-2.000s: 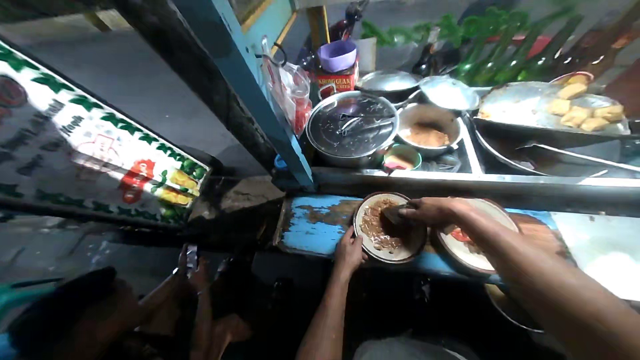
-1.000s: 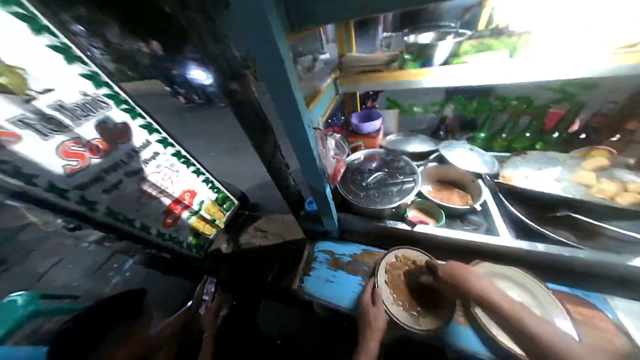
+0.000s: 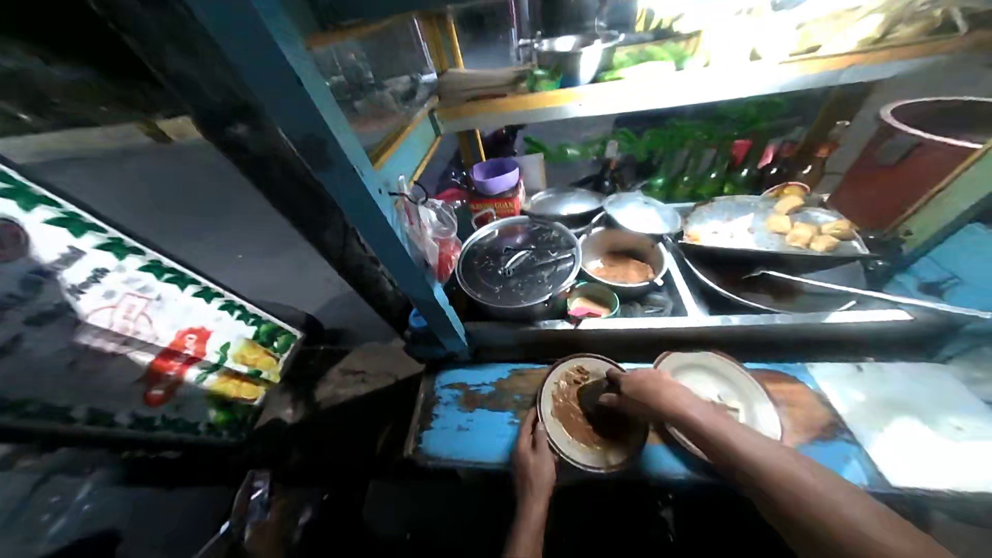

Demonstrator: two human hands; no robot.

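A round plate with a brown rim (image 3: 563,451) holds brown sauce and stands on a worn blue wooden ledge (image 3: 465,430). My left hand (image 3: 536,457) grips its left edge. Over the plate, my right hand (image 3: 639,391) is closed on a dark pestle-like tool (image 3: 595,397), whose lower end is in the sauce. A second plate (image 3: 717,376) lies just to the right, partly under my right forearm, with a few small pale pieces on it.
Behind the ledge are a lidded pot (image 3: 519,267), an open pot of brown food (image 3: 624,267), a small green bowl (image 3: 593,301), a wok with a ladle (image 3: 759,283) and a tray of fried pieces (image 3: 802,232). A blue post (image 3: 364,178) rises at left. Someone holds a phone (image 3: 258,496) lower left.
The sauce looks more spread over the plate than two seconds ago. The red food seen on the second plate then does not show now. My right hand stays over the first plate.
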